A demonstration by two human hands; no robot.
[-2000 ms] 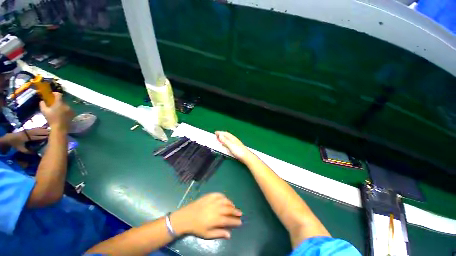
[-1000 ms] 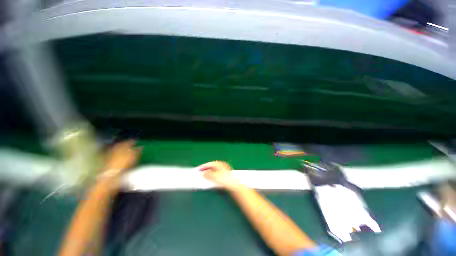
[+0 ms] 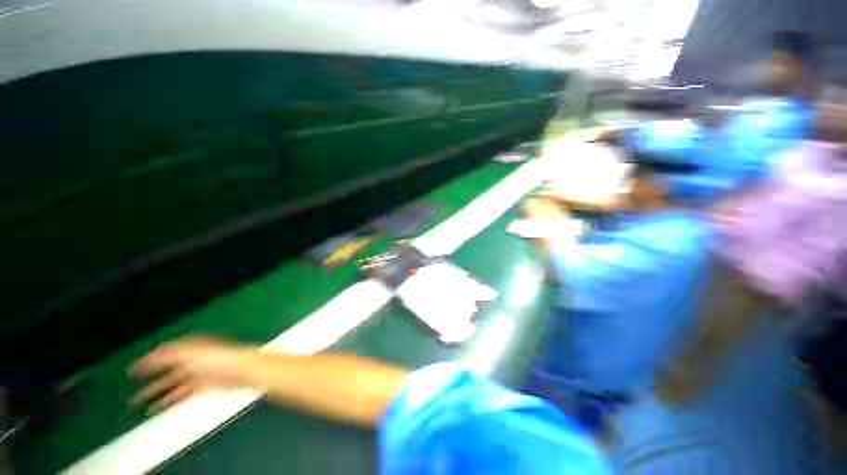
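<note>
An open tablet unit lies across the white edge strip, blurred, its dark end on the green belt side and its white area over the bench. My right hand is at the lower left, over the belt and the white strip, well left of the unit. Its fingers are spread and nothing shows in it. My left hand is out of the picture.
A small dark module with an orange-yellow edge and a plain dark panel lie on the green belt beyond the unit. People in blue smocks are along the bench at right, one person in pink behind.
The view has swung to the right and blurred. My left hand, the post and the black strips have left the picture. My right hand has opened, its fingers now spread.
</note>
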